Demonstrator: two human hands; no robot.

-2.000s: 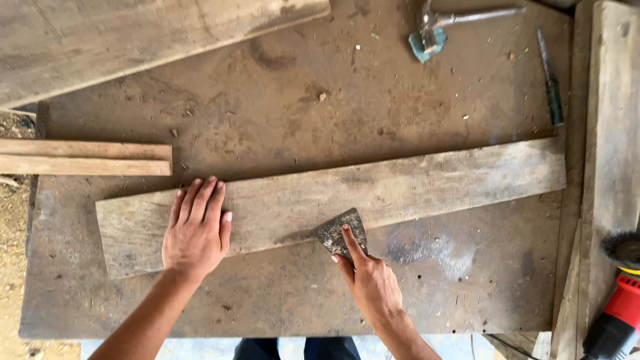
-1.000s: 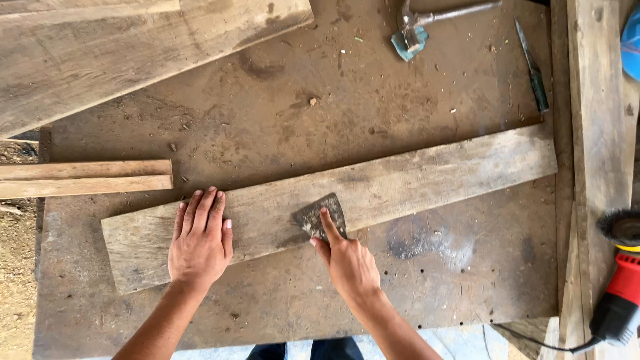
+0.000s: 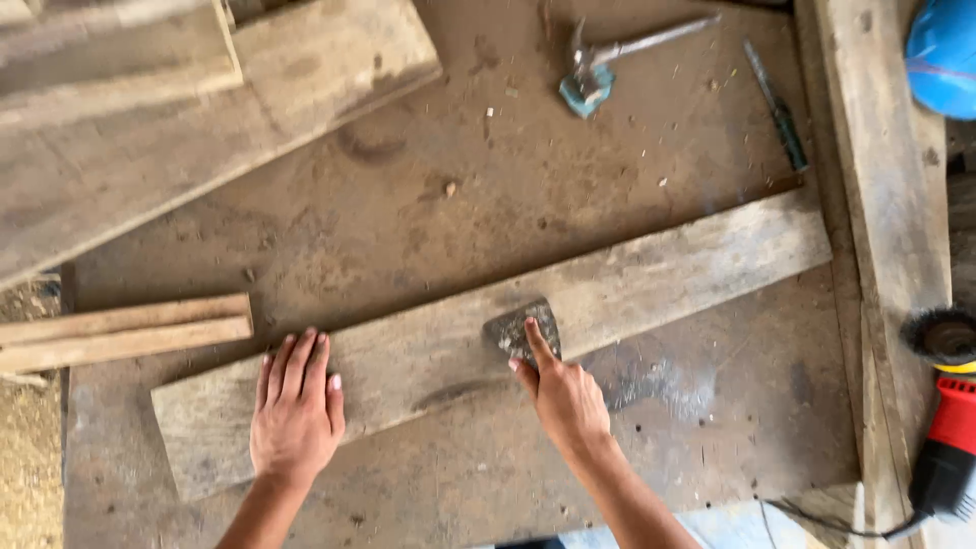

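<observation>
A long weathered wooden board (image 3: 671, 282) lies slanted across a brown worktable (image 3: 320, 229). My left hand (image 3: 297, 415) rests flat on the board's left part, fingers slightly apart, gripping nothing. Around the handle of a scraper or putty knife (image 3: 518, 328) my right hand (image 3: 568, 396) is closed, its index finger stretched along the blade. The stained blade lies on the middle of the board, and the hand hides the handle. A dark smudge marks the board's near edge just left of the right hand.
Wide planks (image 3: 290, 99) fill the upper left, with narrow wood strips (image 3: 130, 332) below. A claw hammer (image 3: 648, 42) sits on a teal piece beside a green-handled pointed tool (image 3: 778, 114). Upright along the right are boards (image 3: 884, 191), a blue rounded object (image 3: 945, 61) and a red power tool with wire brush (image 3: 949, 427).
From one to two seconds ago, my right hand has moved the scraper from the board's near edge up onto its face. My left hand stays on the board's left part.
</observation>
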